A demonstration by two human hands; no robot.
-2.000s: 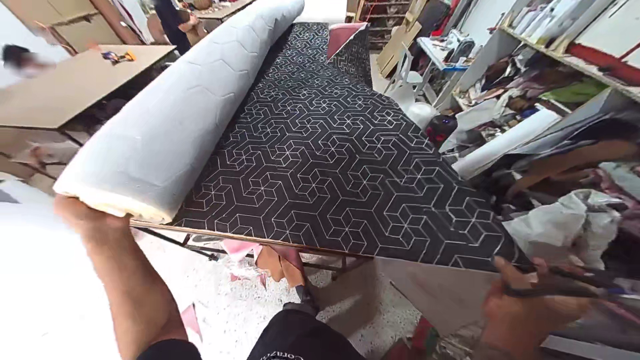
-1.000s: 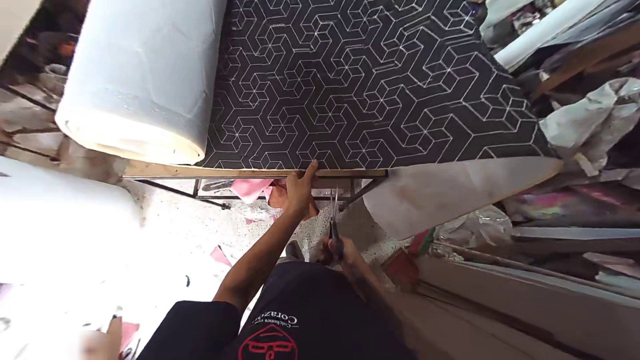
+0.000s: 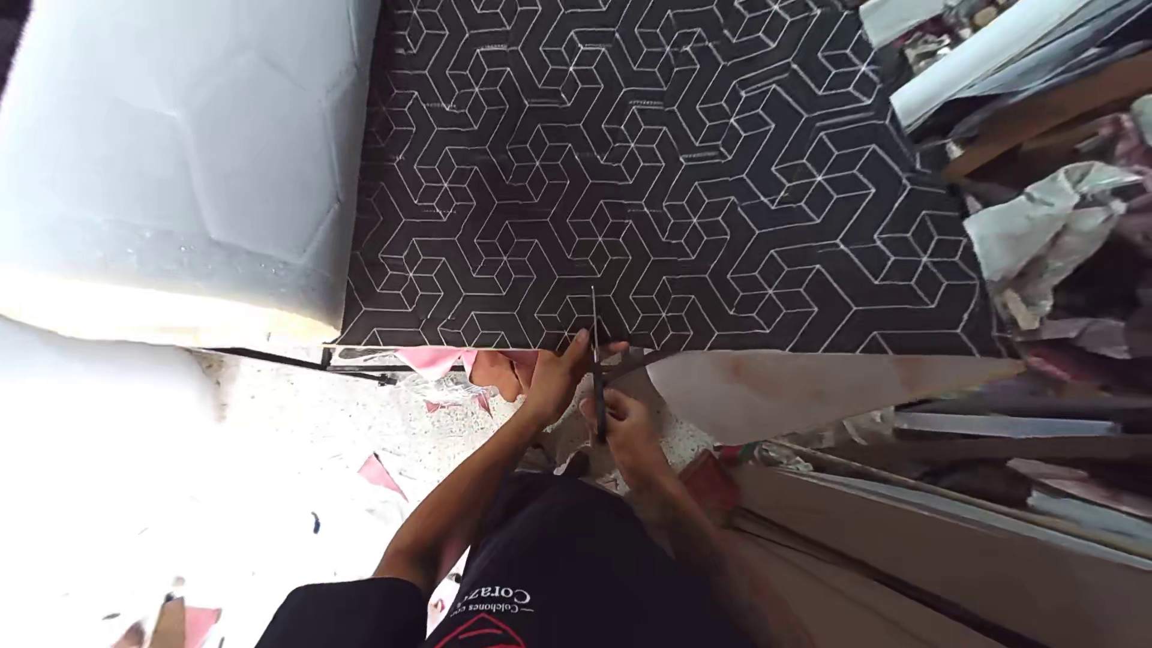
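Black quilted fabric with a pale geometric line pattern lies flat over the table, its near edge at the table's front edge. My left hand pinches that edge, thumb on top. Just right of it, my right hand holds a pair of scissors, the blades pointing away from me over the fabric's edge. How far the blades are apart cannot be told. At the left, a thick roll of pale padded material rests along the fabric.
A light sheet hangs beside the front edge at the right. Boards lean at the lower right, beside heaped fabric scraps and a white roll. Pink scraps lie on the floor. The table's dark metal frame shows below the edge.
My right hand has raised the scissors from beside my body to the fabric's edge. My left hand has left the pale roll, where it was two seconds ago, for the edge near the scissors.
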